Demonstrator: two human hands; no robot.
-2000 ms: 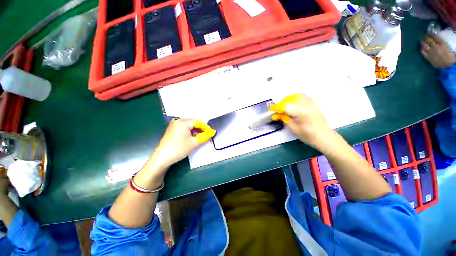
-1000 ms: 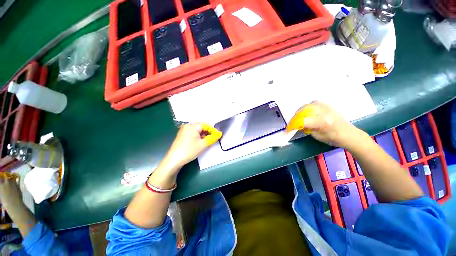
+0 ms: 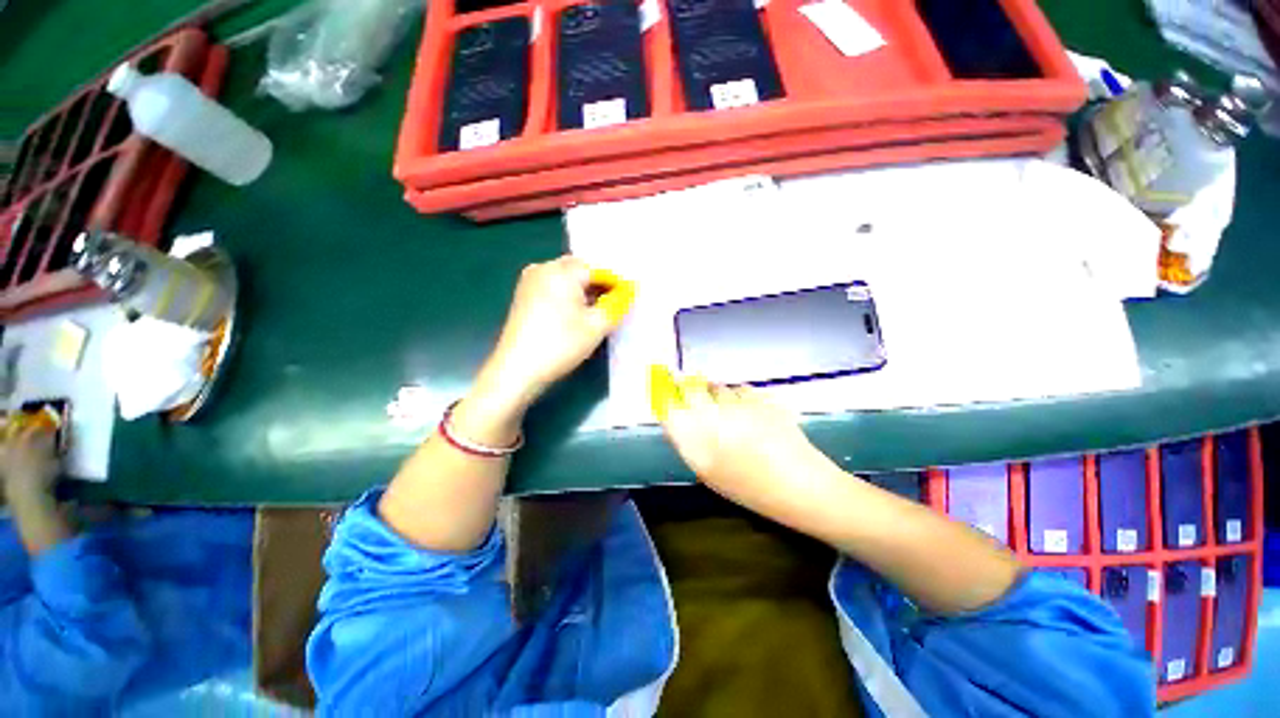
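Observation:
A phone [image 3: 779, 334] lies face up on white sheets [image 3: 983, 253], with a small white label at its upper right corner. My left hand [image 3: 562, 320], with yellow-orange finger cots, is above the left edge of the sheets, clear of the phone. Its fingertips are pinched together and nothing shows between them. My right hand [image 3: 723, 428], also in yellow-orange cots, is at the phone's lower left corner. Its back hides most of its grip, so a held thing or contact with the phone cannot be told.
Stacked red trays [image 3: 618, 168] with dark phones stand behind the sheets. Another red tray [image 3: 1109, 554] holds purple phones at lower right. A squeeze bottle [image 3: 197, 126] and a dish [image 3: 218, 372] are left; a glass bottle [image 3: 1144, 147] is right. Another person's hand [image 3: 25, 470] is far left.
My left hand has left the phone's end and moved up. My right hand has moved from the phone's right end to its lower left. The white piece at my right fingertips no longer shows.

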